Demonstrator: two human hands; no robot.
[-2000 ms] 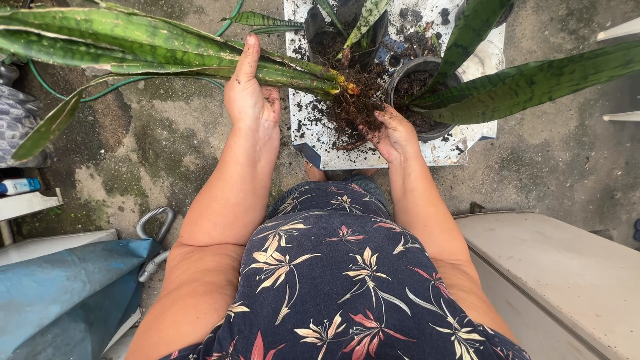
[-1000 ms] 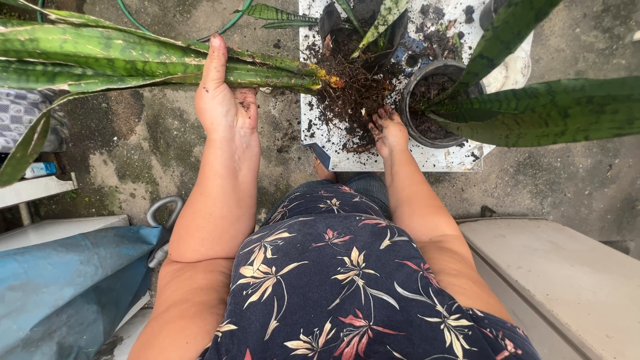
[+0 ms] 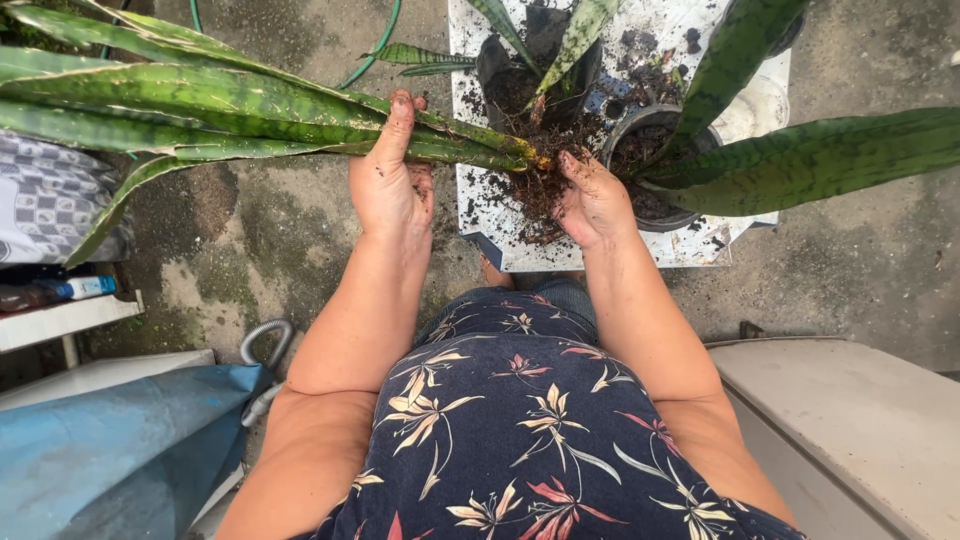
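My left hand (image 3: 397, 165) grips a bunch of long snake plant leaves (image 3: 247, 112) near their base, the leaves lying across to the left. At the right end of that plant hangs a root ball (image 3: 544, 191) with dark soil, over a white, soil-strewn table top (image 3: 495, 240). My right hand (image 3: 592, 195) is at the roots, thumb near the orange-brown leaf base; its fingertips are partly hidden in them. Just right of it stands a round black pot (image 3: 664, 217) holding a snake plant with broad leaves (image 3: 810, 161). Behind the roots is a black plastic planter (image 3: 495, 67) with smaller leaves.
Loose soil and plant bits lie around the pots, with a whitish round container (image 3: 757, 105) at the right. A green hose (image 3: 375, 45) runs over the concrete floor. A blue cover (image 3: 127, 442) and grey hose (image 3: 270, 330) are lower left; a beige lid (image 3: 847, 397) is lower right.
My right hand has moved up from the lower edge of the root ball to beside the leaf base. My left hand keeps its hold on the leaves.
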